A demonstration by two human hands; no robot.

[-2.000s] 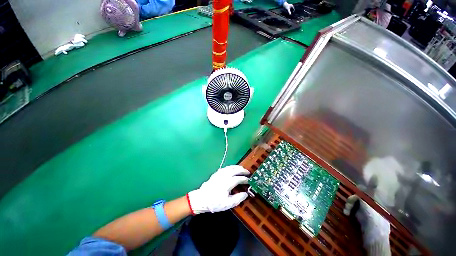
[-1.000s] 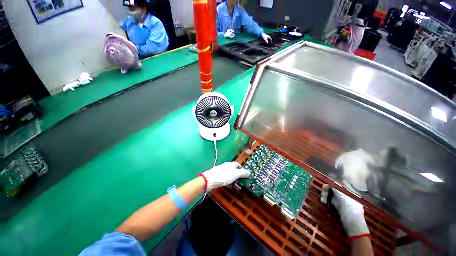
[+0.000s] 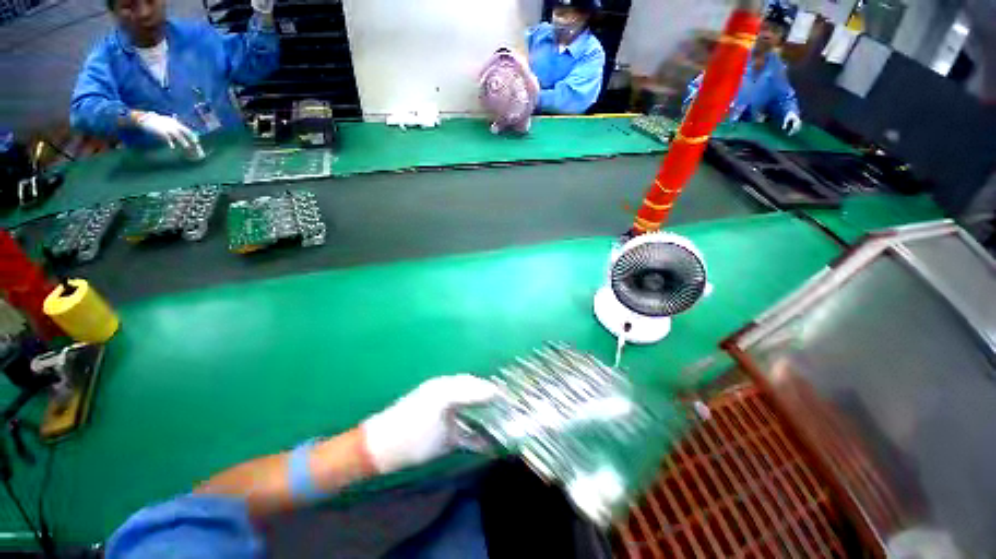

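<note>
A green circuit board, blurred by motion, is held up at its left edge by my left hand in a white knit glove. The board is tilted and lies in view over the green bench edge and the left end of the orange-brown slotted grate. My thumb side is at the board's near left corner. A light blue band is on my left wrist. My right hand is not clearly in view; a pale patch at the bottom right edge may be a reflection in the clear hood.
A white desk fan stands on the green bench behind the board. Several boards lie on the dark conveyor. A yellow roll is far left. Three people in blue are across the line.
My left hand has lifted the board off the grate and moved it leftward. The view has swung left, showing more conveyor and people. My right hand has left clear view.
</note>
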